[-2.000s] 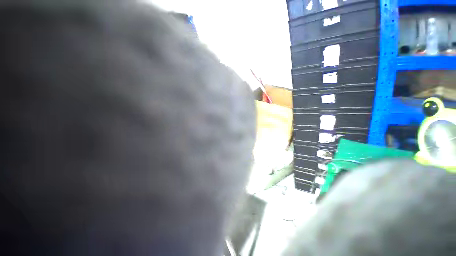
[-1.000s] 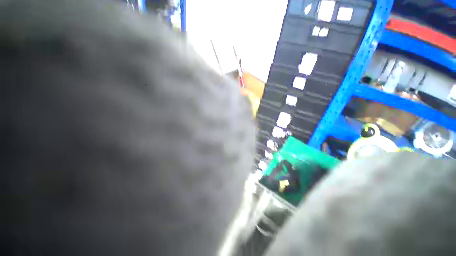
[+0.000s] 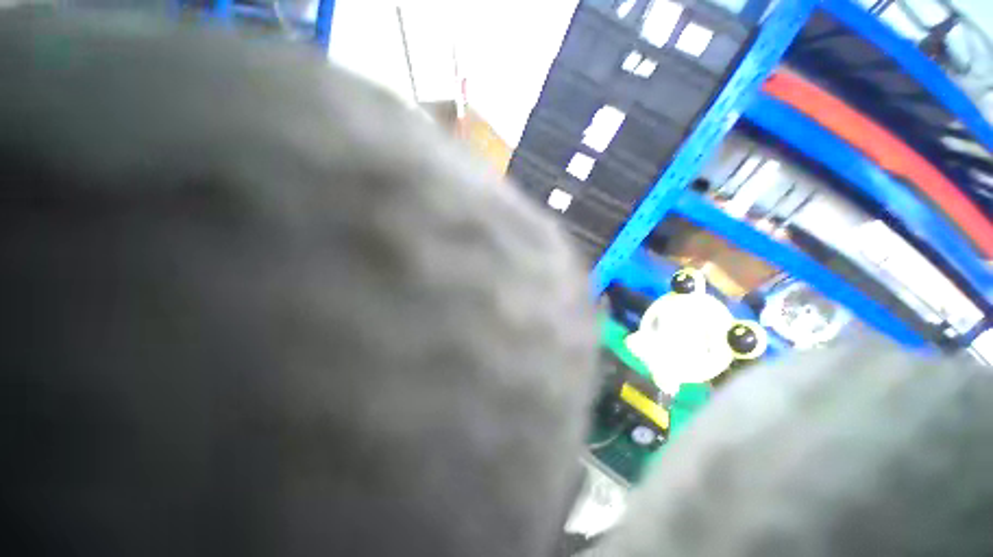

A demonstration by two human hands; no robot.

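Note:
A very large blurred dark-grey shape (image 3: 283,305) fills the left half of the head view, close to the lens. A second blurred grey shape (image 3: 828,457) fills the lower right. They look like gloved hands or fingers, but I cannot tell for sure or say which hand each is. No fingertips or grip show. Between them is the frog-shaped fan (image 3: 688,335), pale with two round dark eyes, on a green bench (image 3: 689,403). A black case with a yellow label (image 3: 645,404) lies just below the fan. Whatever lies behind the grey shapes is hidden.
Black stacked totes (image 3: 610,103) with white labels stand behind, tilted in view. Blue shelving (image 3: 697,147) runs down the right, with a long red item (image 3: 871,136) and a second round fan-like item (image 3: 804,313). A brown item (image 3: 486,144) shows behind the large shape.
The view has tilted and swung right. The totes and shelving lean more, the frog fan has moved left towards the middle, and the yellow-labelled case now shows. Both grey shapes stay close to the lens.

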